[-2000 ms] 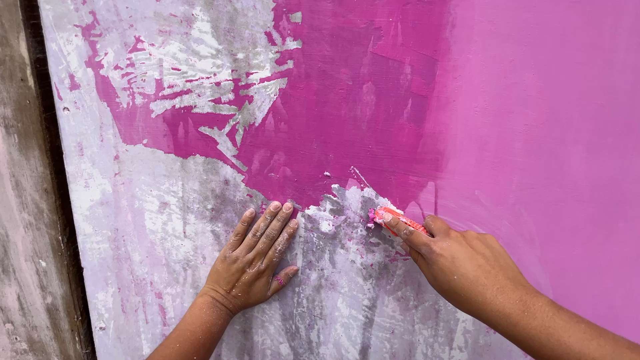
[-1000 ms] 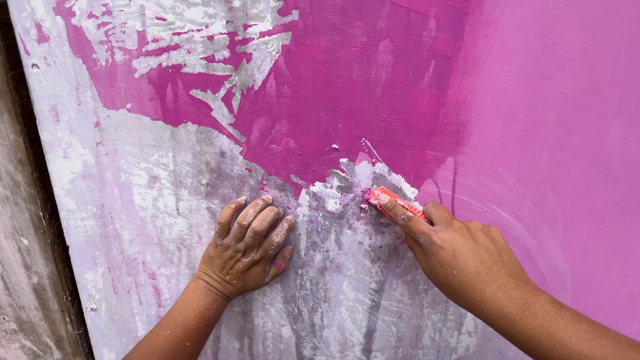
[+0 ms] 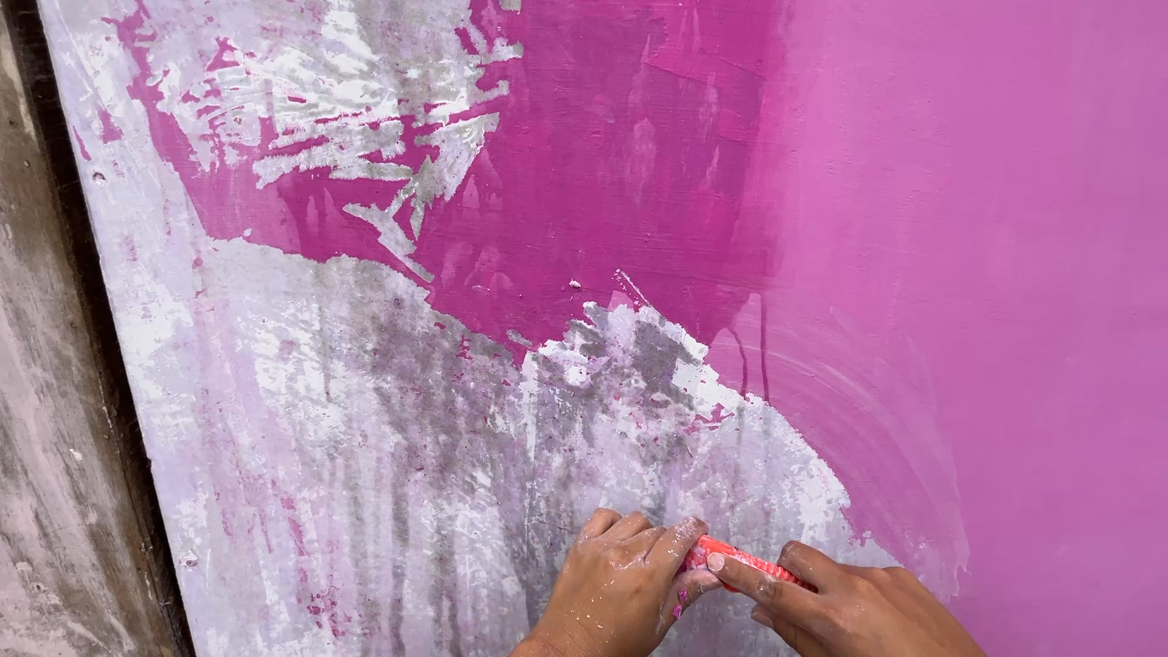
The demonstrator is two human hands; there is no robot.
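My right hand (image 3: pixel 844 589) holds an orange-red plastic-handled tool (image 3: pixel 753 561), low in front of the painted panel. My left hand (image 3: pixel 630 579) is at the tool's tip, with thumb and forefinger pinched about it, so the working end is hidden. Pink paint bits and pale dust cling to the left fingers. Above the hands, magenta paint (image 3: pixel 602 219) ends in a ragged edge against the pale, scraped surface (image 3: pixel 365 438). A fresh-looking bare patch (image 3: pixel 662 356) with white and grey areas lies at that edge.
Lighter pink paint (image 3: pixel 967 228) covers the right side of the panel. Along the left runs a dark vertical gap (image 3: pixel 87 274), with a weathered brownish surface (image 3: pixel 36 365) beyond it. Flaked streaks (image 3: pixel 347 128) mark the upper left.
My right hand has brought the orange tool down and away from the ragged paint edge. My left hand has left its spot on the scraped surface and moved right to the tool's tip.
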